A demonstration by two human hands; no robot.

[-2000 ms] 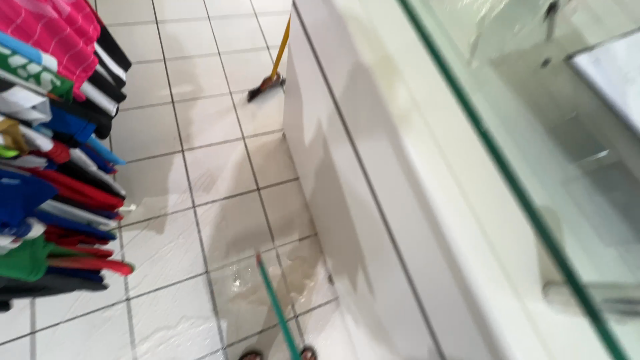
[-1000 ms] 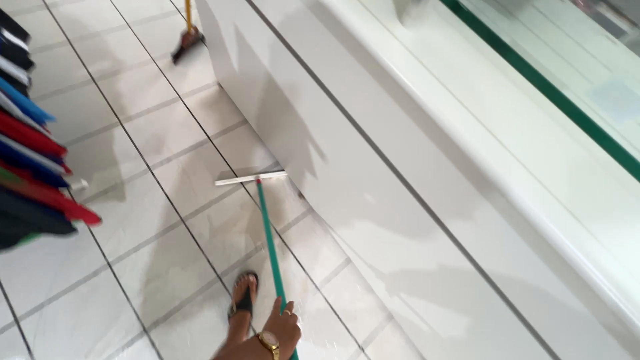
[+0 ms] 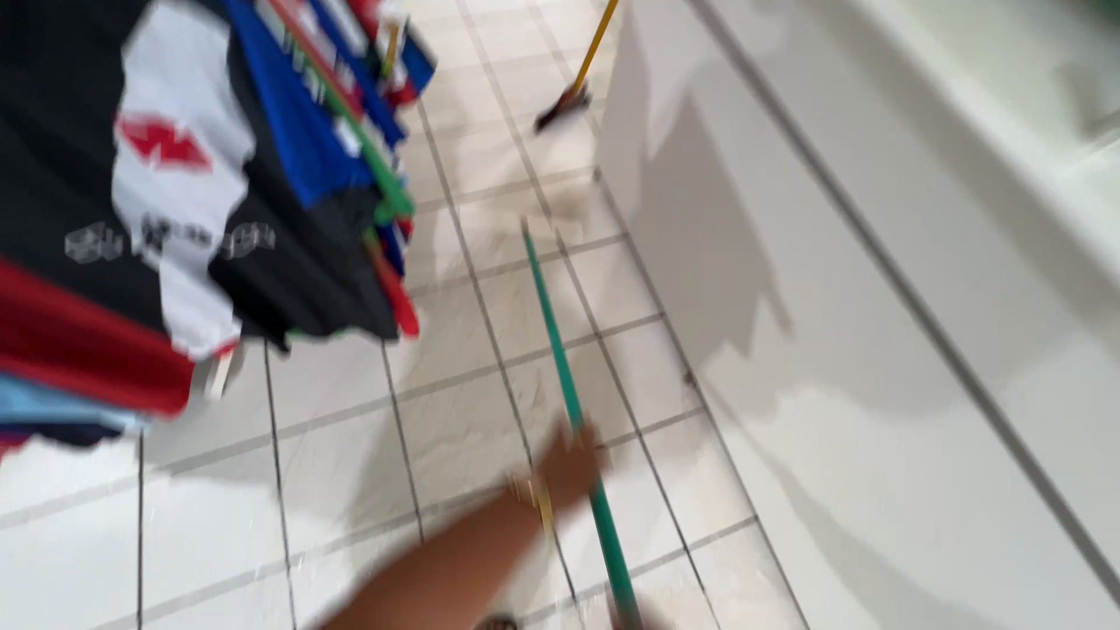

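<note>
A green pole (image 3: pixel 560 350) slants up from the bottom edge across the tiled floor. My left hand (image 3: pixel 573 459), with a gold-coloured band at the wrist, is closed around its middle part. Only a blurred bit of my right hand (image 3: pixel 637 612) shows at the bottom edge, around the lower part of the pole. At the pole's far end, a pale, blurred head (image 3: pixel 547 230) lies on the white tiles and is hard to make out.
Hanging sports shirts (image 3: pixel 306 114) fill the upper left. A white counter side (image 3: pixel 787 262) runs down the right. Farther off, a dark broom head (image 3: pixel 563 108) on a yellow handle rests on the floor by the counter. Part of a foot (image 3: pixel 497 623) shows at the bottom.
The pole's head has moved farther forward, away from me, since a second ago. My left hand has gone forward with the pole. The view has swung towards the shirts.
</note>
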